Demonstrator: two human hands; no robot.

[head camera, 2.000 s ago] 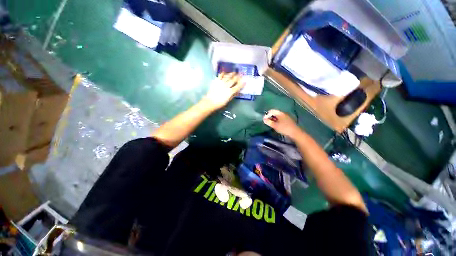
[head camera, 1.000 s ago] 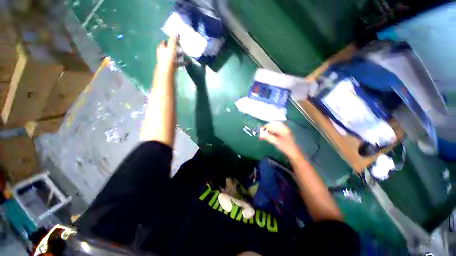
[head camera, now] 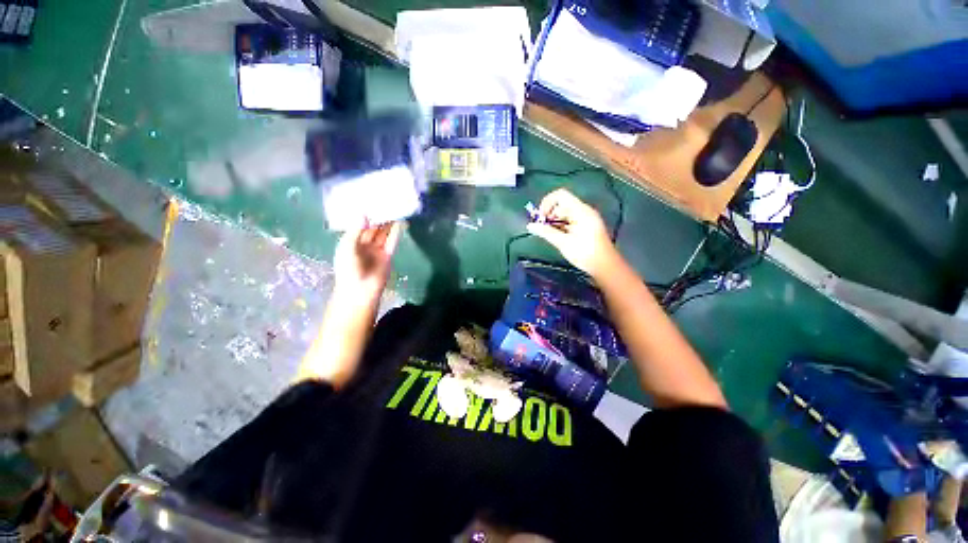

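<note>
My left hand [head camera: 372, 249] grips the near edge of a blurred box, dark blue with a white panel [head camera: 374, 198], held over the bench. My right hand [head camera: 571, 226] pinches a small dark accessory [head camera: 541, 217]; its exact shape cannot be told. An open display box [head camera: 464, 64] stands in front of me, with a blue packet [head camera: 474, 127] bearing a yellow label at its near side. Several blue packets [head camera: 557, 318] lie at the bench edge near my lap.
Another blue box with a white panel [head camera: 280, 85] stands at the back left. A large open box [head camera: 610, 74] and a black mouse [head camera: 726, 149] are on the wooden board [head camera: 679, 180]. Black cables [head camera: 701, 281] lie right of my right hand. Cartons [head camera: 69, 281] stand left. Another person's hand [head camera: 908, 520] shows bottom right.
My left hand went from the middle packet to a box at the back left, and now holds a box nearer me. My right hand stays in about the same place. The view has shifted.
</note>
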